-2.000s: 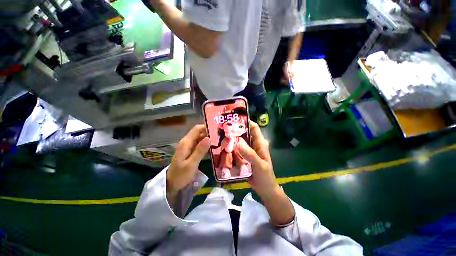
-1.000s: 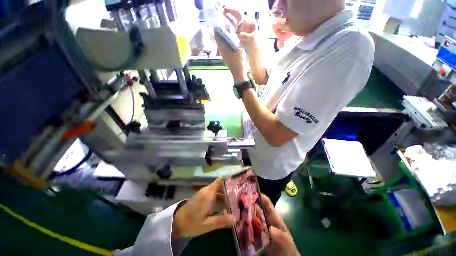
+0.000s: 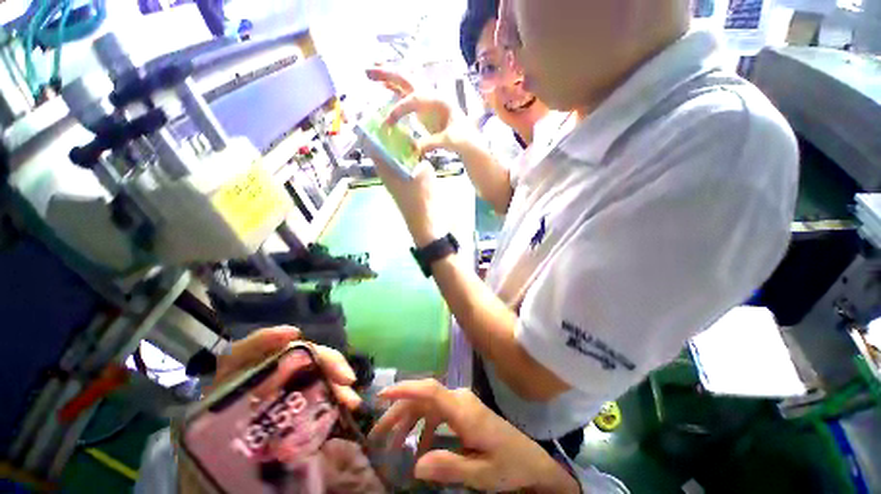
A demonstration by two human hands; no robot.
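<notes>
A smartphone [image 3: 280,434] with a lit pinkish lock screen is at the lower left, tilted and cut off by the bottom edge. My left hand [image 3: 266,357] holds it, with fingers around its top and right edge; part of the hand is hidden behind the phone. My right hand [image 3: 464,434] is just right of the phone, off it, with fingers apart and slightly blurred. It holds nothing.
A person in a white polo shirt [image 3: 657,212] stands close on the right, holding another phone [image 3: 389,143]. A second person is behind. The screen printer [image 3: 184,212] is at the left beside a green screen [image 3: 396,289]. A white-topped stool [image 3: 746,352] stands at the lower right.
My view has risen and come closer to the person and printer. The phone has moved left and tilted. My right hand has let go of it and its fingers have spread.
</notes>
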